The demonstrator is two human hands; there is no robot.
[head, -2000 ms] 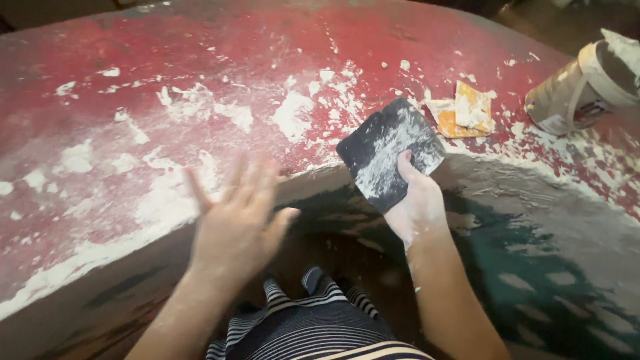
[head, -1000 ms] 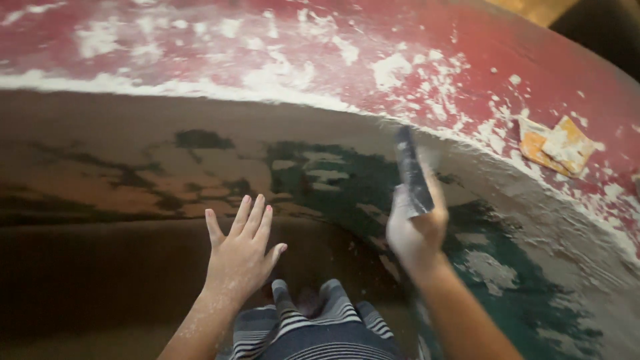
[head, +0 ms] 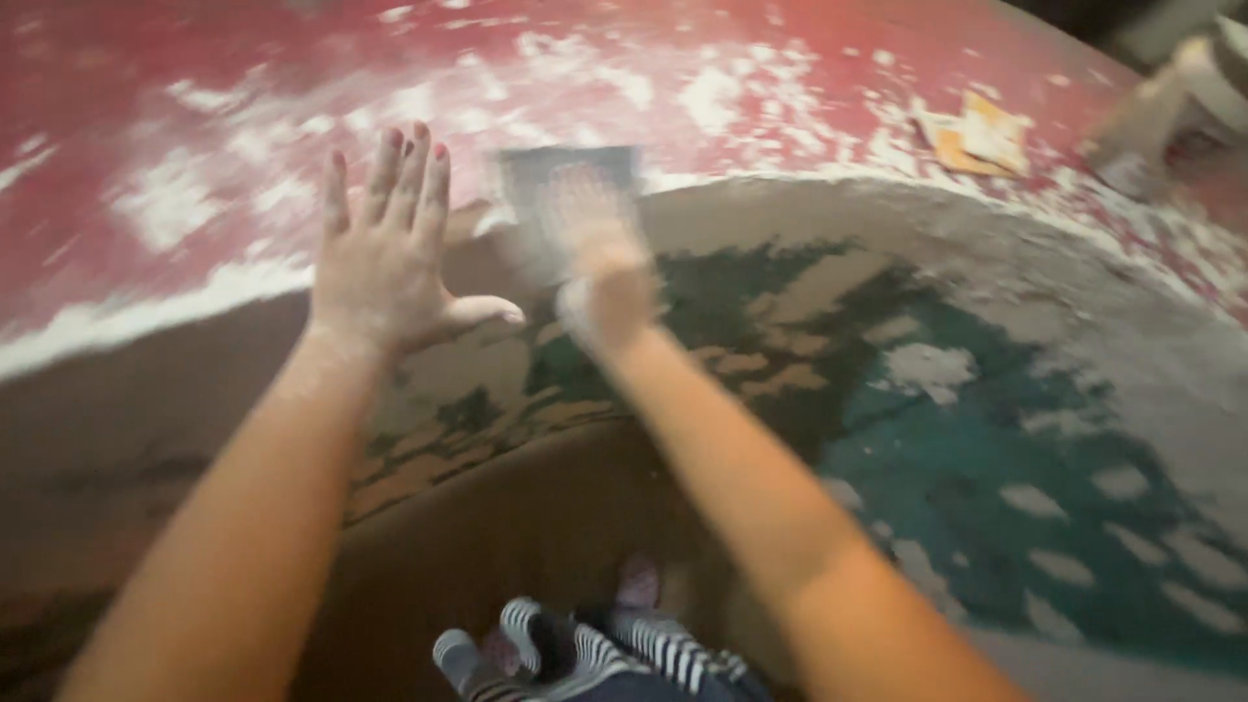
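Observation:
My right hand (head: pixel 600 253) holds a dark grey sheet of sandpaper (head: pixel 570 161), blurred by motion, at the rim where the red surface (head: pixel 585 29) meets the curved, filler-patched side wall (head: pixel 741 210). To its left my left hand (head: pixel 385 239) is spread with its fingers apart and the thumb toward the right hand. It holds nothing and lies over the white-dusted edge; whether the palm touches the surface cannot be told. White filler patches (head: pixel 712 102) mark the red surface, and pale patches lie on the wall's green part (head: pixel 936 468).
Two yellow-orange spreaders (head: pixel 980 136) caked with white filler lie on the red surface at the right. Beyond them, a blurred, filler-smeared bucket (head: pixel 1160 127) stands at the far right. Striped clothing (head: pixel 604 658) shows at the bottom.
My right hand, seen with the sheet edge-on a second ago, now has it flat at the rim, nearer my left hand. My left hand has risen from below the rim to its edge. The view has shifted.

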